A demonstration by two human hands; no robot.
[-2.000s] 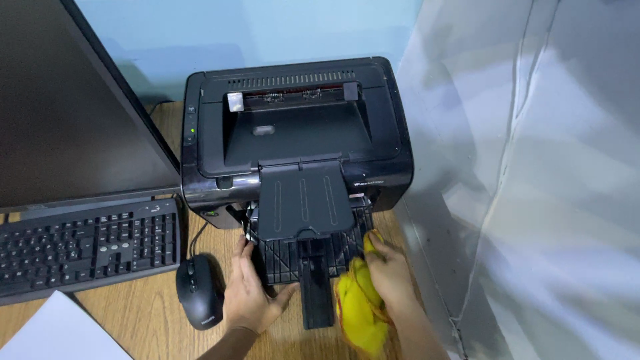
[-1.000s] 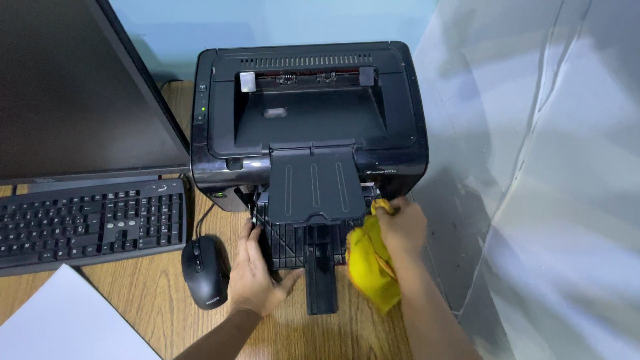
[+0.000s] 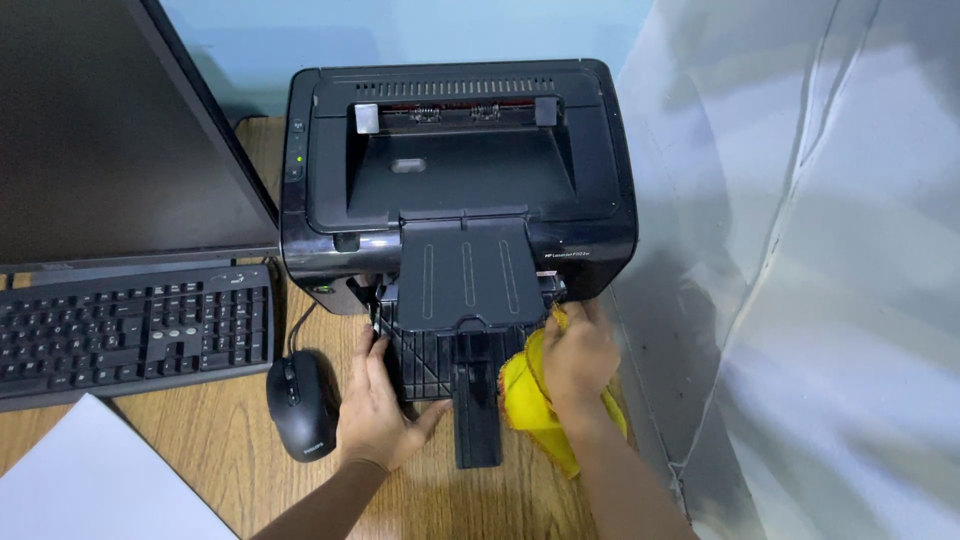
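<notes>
A black HP LaserJet printer [image 3: 465, 176] stands on the wooden desk, its dark output flap [image 3: 469, 277] folded out at the front. Below the flap extends the ribbed paper input tray [image 3: 424, 364], with a long black tray extension [image 3: 478, 412] pointing toward me. My left hand [image 3: 379, 409] rests at the tray's left edge, fingers spread along it and thumb by the front edge. My right hand [image 3: 581, 356] grips a yellow cloth [image 3: 529, 394] with red edging at the tray's right side, close under the printer's front corner. Part of the cloth lies behind my right forearm.
A Philips mouse [image 3: 302, 405] lies left of my left hand, beside a black keyboard [image 3: 135, 334]. Behind the keyboard stands a monitor [image 3: 120, 142]. A white paper sheet [image 3: 109, 480] is at the lower left. A pale wall [image 3: 847, 300] with a cable runs along the right.
My right hand, with the yellow cloth, has shifted along the tray's right side toward the printer's front corner. My left hand stays at the tray's left edge.
</notes>
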